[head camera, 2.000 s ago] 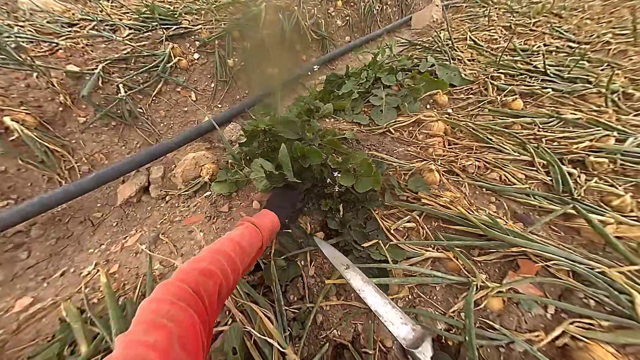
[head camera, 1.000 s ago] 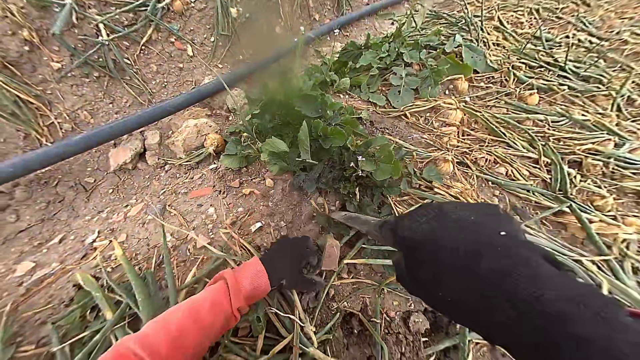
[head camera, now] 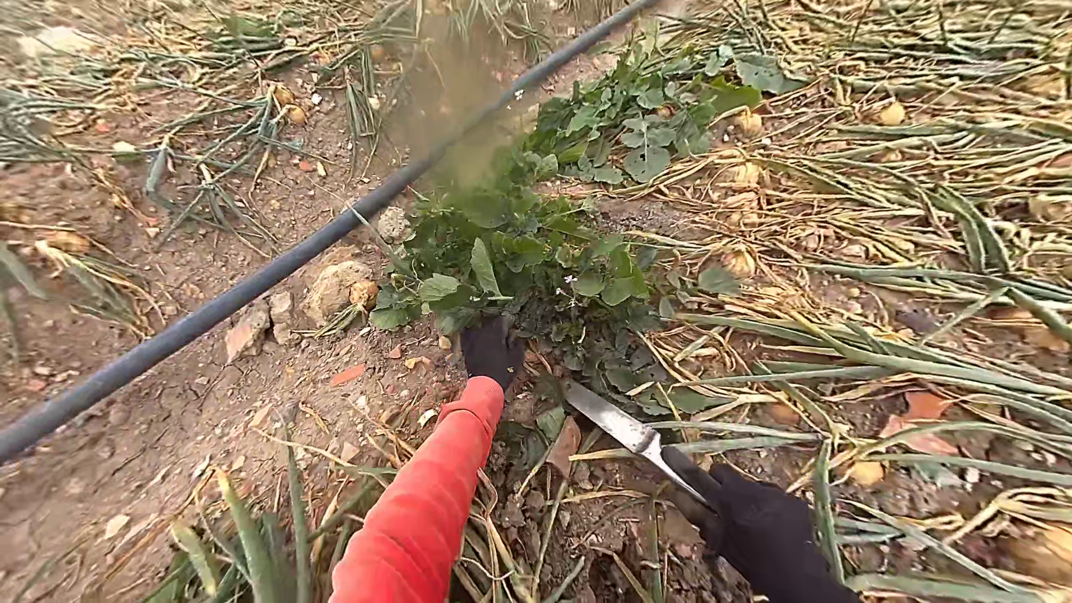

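Note:
My left hand [head camera: 492, 350], in a black glove below a red sleeve, reaches in at the base of a leafy green weed [head camera: 528, 268] with small pale flowers. Leaves cover its fingertips, so its grip cannot be made out. My right hand [head camera: 745, 511], also black-gloved, is closed on the handle end of a long metal knife [head camera: 615, 419]. The blade points up and left, its tip low at the weed's right-hand base, among dark leaves and soil.
A black irrigation pipe [head camera: 293, 255] runs diagonally behind the weed. Stones [head camera: 335, 289] lie beside it. Another low leafy weed [head camera: 645, 126] grows further back. Onions [head camera: 748, 124] with fallen, drying tops [head camera: 904, 360] cover the ground on the right.
Since one second ago, my left hand has moved up from the soil to the weed's base. My right hand has drawn back to the lower right, showing more of the knife.

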